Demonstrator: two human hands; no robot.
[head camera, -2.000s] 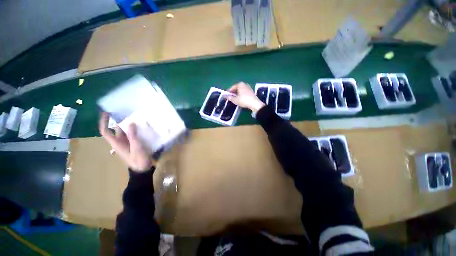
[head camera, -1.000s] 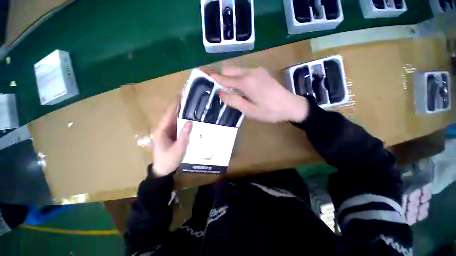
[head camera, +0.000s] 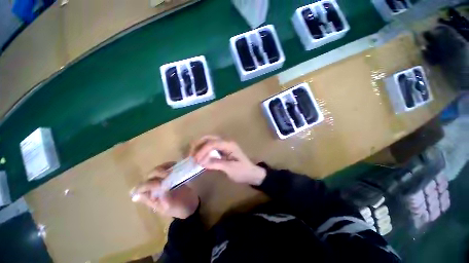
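A white retail box (head camera: 186, 172) is held above the cardboard-covered bench, tilted and seen nearly edge-on, with a dark line along its lower side. My left hand (head camera: 167, 195) grips its lower left end. My right hand (head camera: 223, 158) grips its upper right end. The fingers hide both ends, and motion blur hides whether it is closed. An open white tray with two black units and a small dark piece (head camera: 293, 110) lies on the bench to the right of my hands.
Several open trays (head camera: 186, 81) stand on the green conveyor belt (head camera: 113, 97). A closed white box (head camera: 39, 154) is at its left. Another open tray (head camera: 410, 88) is at the bench's right. Pinkish parts (head camera: 431, 199) sit low right. A dark blurred shape is at the right edge.
The box has turned from showing its open tray and black units to edge-on between my hands. The view has shifted and rotated, so trays and belt appear elsewhere.
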